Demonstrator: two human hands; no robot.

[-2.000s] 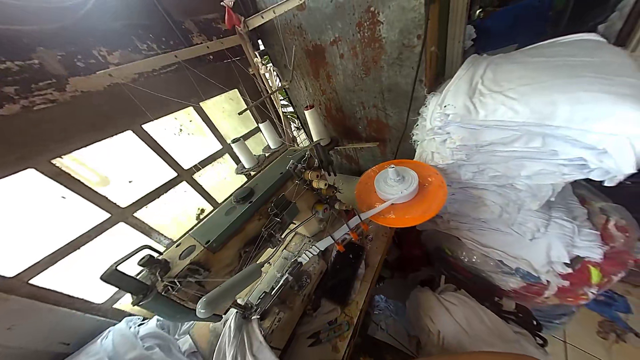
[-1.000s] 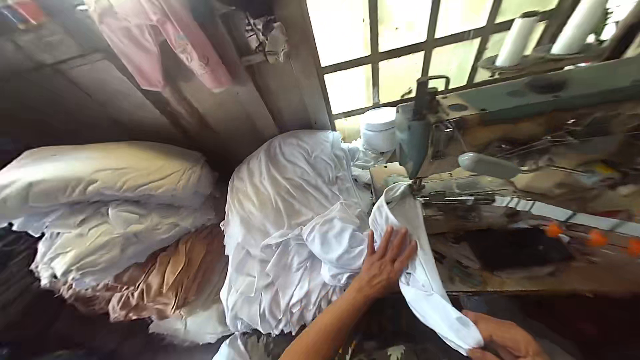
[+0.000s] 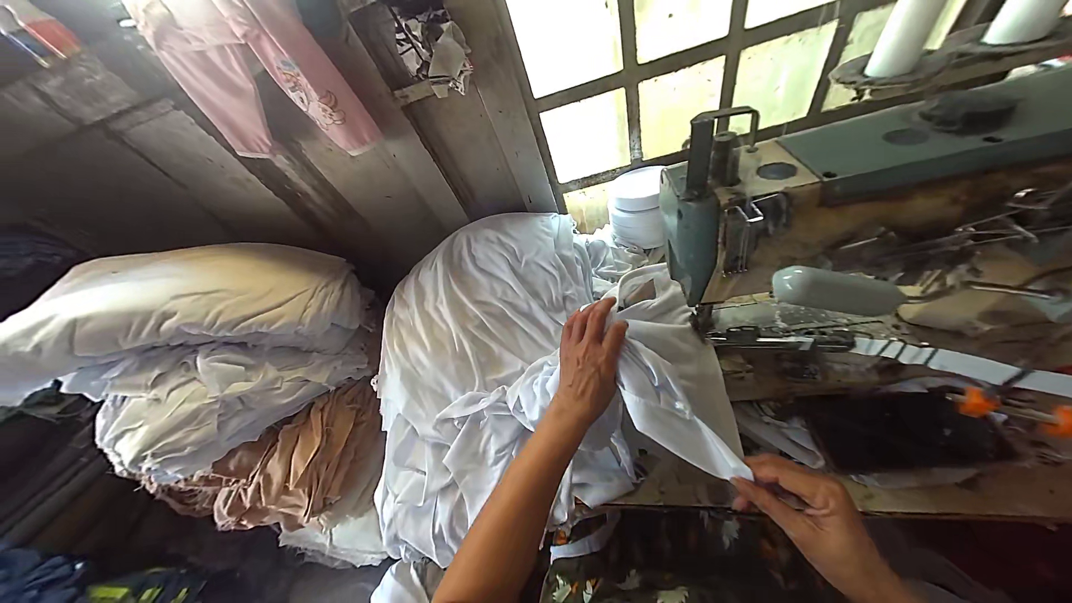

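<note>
A white fabric piece [image 3: 682, 402] lies by the needle area of a green industrial sewing machine [image 3: 695, 226]. My left hand [image 3: 589, 360] rests on the cloth with fingers extended, left of the presser foot; whether it grips any cloth is unclear. Between thumb and fingers, my right hand [image 3: 796, 502] pinches the lower right corner of the fabric. White tape [image 3: 963, 364] runs through a metal guide [image 3: 779, 339] beside the needle. Left of the machine, a large heap of white cloth [image 3: 477, 318] hangs over the table edge.
A white lidded jar [image 3: 636, 205] stands behind the machine head. The grey padded lever [image 3: 837, 291] juts out over the bed. Thread cones [image 3: 904, 38] stand at the upper right. Stacked fabric bundles [image 3: 209, 301] are at the left, and pink trousers [image 3: 260, 75] hang above.
My left hand has moved toward the machine head over the cloth. The fabric is spread wider beside the needle, its corner still in my right hand. The view swung far left after the earliest frame.
</note>
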